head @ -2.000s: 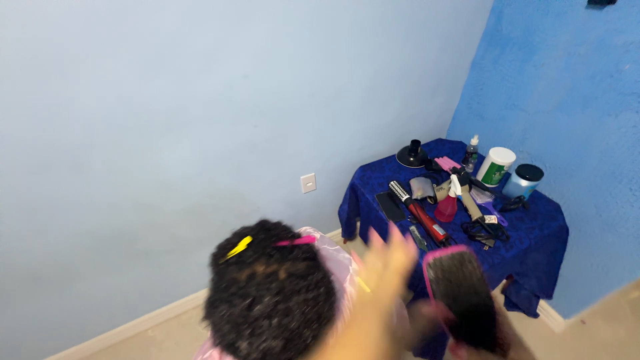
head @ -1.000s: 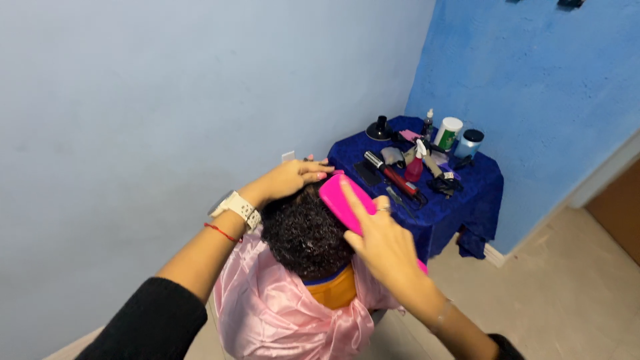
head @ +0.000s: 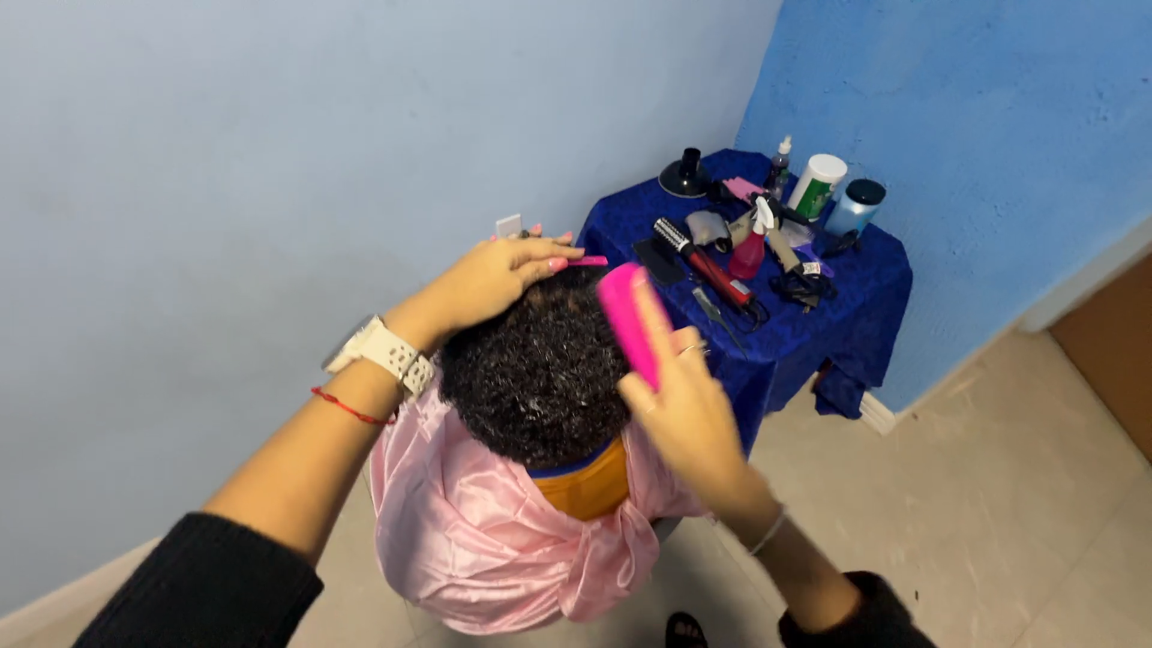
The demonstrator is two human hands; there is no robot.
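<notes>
A seated person with short, dark curly hair (head: 540, 373) wears a pink satin cape (head: 486, 540) tied at the back. My left hand (head: 490, 279) rests on the front of the head, its fingers spread near a pink hair clip (head: 587, 261). In my right hand (head: 679, 387) is a pink hairbrush (head: 630, 319), back side up, held at the right side of the hair with one finger laid along its back. The bristles are hidden.
A table with a blue cloth (head: 801, 333) stands ahead on the right, bearing a red hot-air brush (head: 711, 270), a red spray bottle (head: 749, 252), a white jar (head: 817, 184) and a blue jar (head: 855, 207). Walls meet behind it.
My left hand has come to rest on the head. The brush, seen bristles up two seconds ago, is turned over at the hair. Since one second ago it has moved slightly off to the right.
</notes>
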